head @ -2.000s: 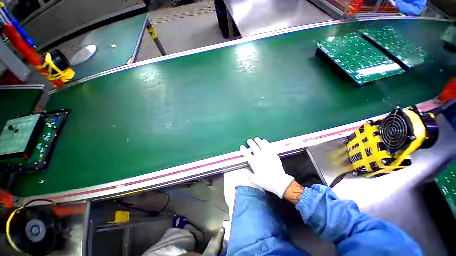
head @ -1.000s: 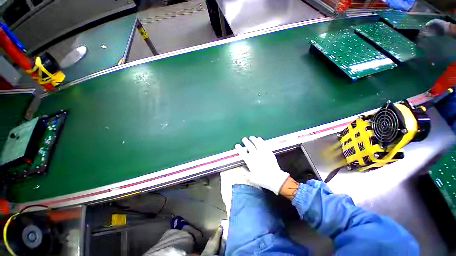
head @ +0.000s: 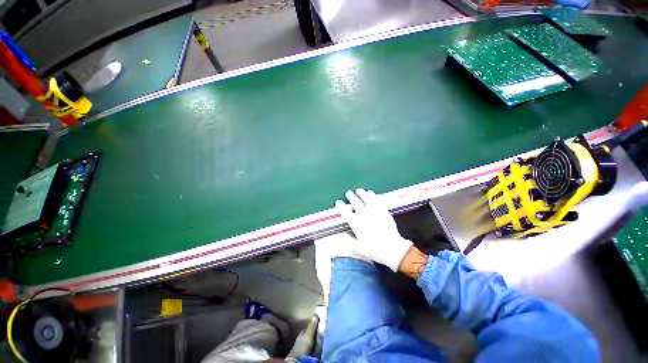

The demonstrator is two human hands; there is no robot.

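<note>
My right hand point(head: 373, 228), in a white glove, lies over the near metal rail with its fingers a little apart and nothing in it. My left hand point(head: 332, 249), also white-gloved, shows partly at the rail beside and below the right; its fingers are hidden. A black carrier point(head: 79, 205) lies at the belt's left end with a green circuit board point(head: 68, 198) and a pale cover sheet point(head: 32, 198) over part of it. Several green circuit boards lie at the belt's far right, the nearest one point(head: 501, 67) with shiny dots on top.
The green belt point(head: 249, 156) runs across the view. A yellow-and-black caged fan point(head: 543, 188) stands on the steel table at right, near another green board point(head: 634, 244). A round black fan point(head: 48, 331) is at lower left. Legs and a foot point(head: 259, 312) show below.
A further board now lies at the belt's far right, where another person's gloved hand showed one second ago; that hand is gone. My hands stay at the rail.
</note>
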